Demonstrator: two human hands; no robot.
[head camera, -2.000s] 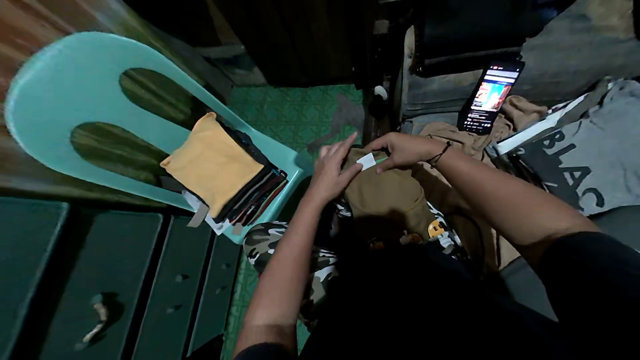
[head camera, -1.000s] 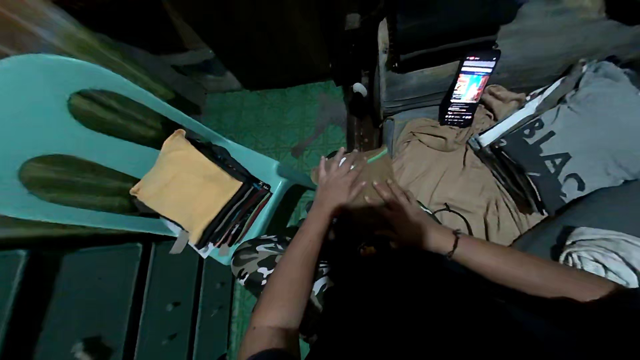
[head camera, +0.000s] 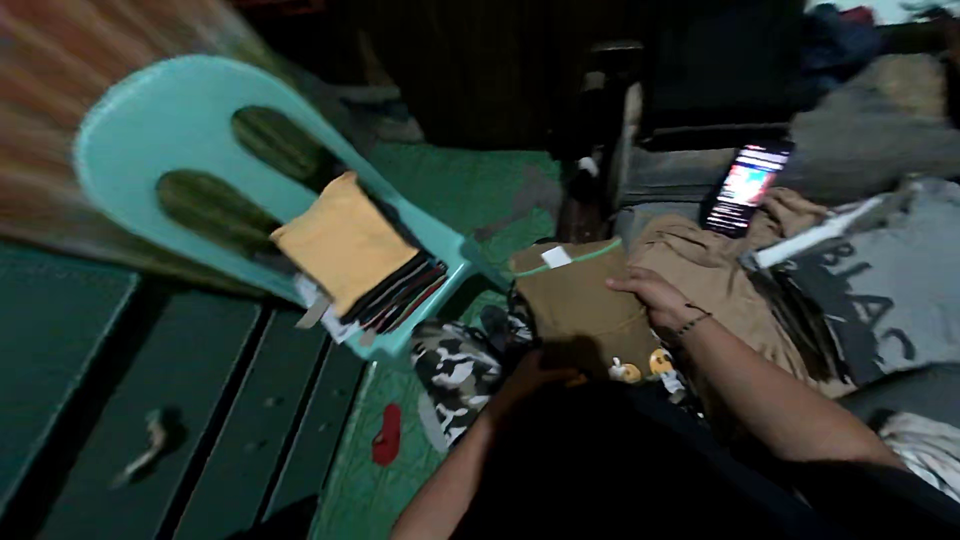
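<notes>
A brown garment (head camera: 581, 304) with a green-edged neckline, a white tag and small yellow prints lies spread over my lap. My right hand (head camera: 651, 294) grips its right edge, thumb on top and fingers partly hidden beneath. Near its lower left part is my left hand (head camera: 536, 375), dim and partly covered by my dark shirt; its grip is unclear. Camouflage shorts (head camera: 454, 364) cover my leg. A stack of folded clothes topped by a yellow cloth (head camera: 349, 244) sits on a teal plastic chair (head camera: 150, 124) to the left.
A lit phone (head camera: 748, 187) leans on a tan cloth (head camera: 694, 255) at the right, beside a grey printed garment (head camera: 885, 285). Dark green drawers (head camera: 202, 360) stand at the lower left. A red slipper (head camera: 386, 435) lies on the green floor (head camera: 442, 180).
My hands have moved apart from the garment's neckline: the left toward my body, the right to the garment's right edge. The neckline and tag now show uncovered.
</notes>
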